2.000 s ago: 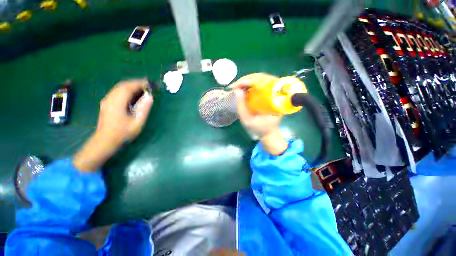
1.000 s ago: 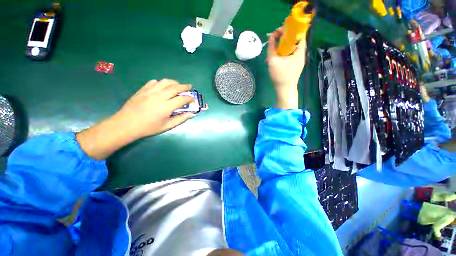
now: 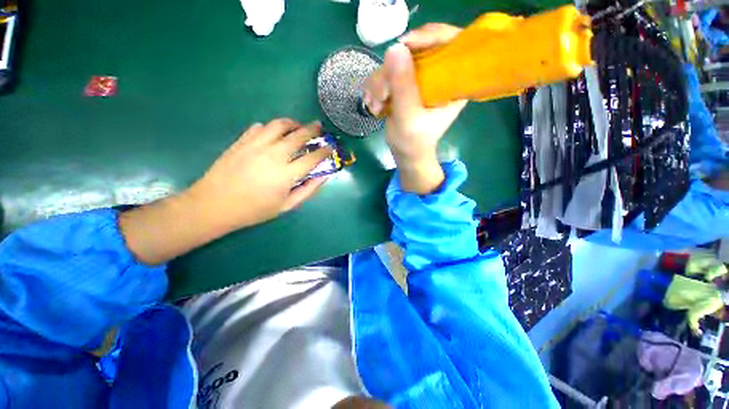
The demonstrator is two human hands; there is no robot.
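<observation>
My left hand [image 3: 260, 172] lies on the green mat with its fingers over a small phone assembly [image 3: 324, 156]. The assembly's screen shows partly between the fingers, and a small gold-brown tab sticks out at its right end. My right hand [image 3: 416, 104] is shut around a large yellow soldering tool [image 3: 503, 56], held over the speckled silver-grey round dish [image 3: 344, 86]. The tool's rear points right, with a black cord trailing down-left across the trays. Its tip is hidden by my fingers and the dish, close to the upper right of the assembly.
A white wad [image 3: 264, 13] and a white round pot [image 3: 382, 19] sit at the far side. A red patch [image 3: 101, 86] and part of a black phone unit [image 3: 6, 48] are at left. Stacked black trays [image 3: 647, 120] with grey-white strips stand right, beyond them another person's blue sleeve [image 3: 679, 212].
Since the earlier frames, my left hand has moved right with the assembly and pressed it on the mat. My right hand swung from the upper right back over the dish. The view has shifted.
</observation>
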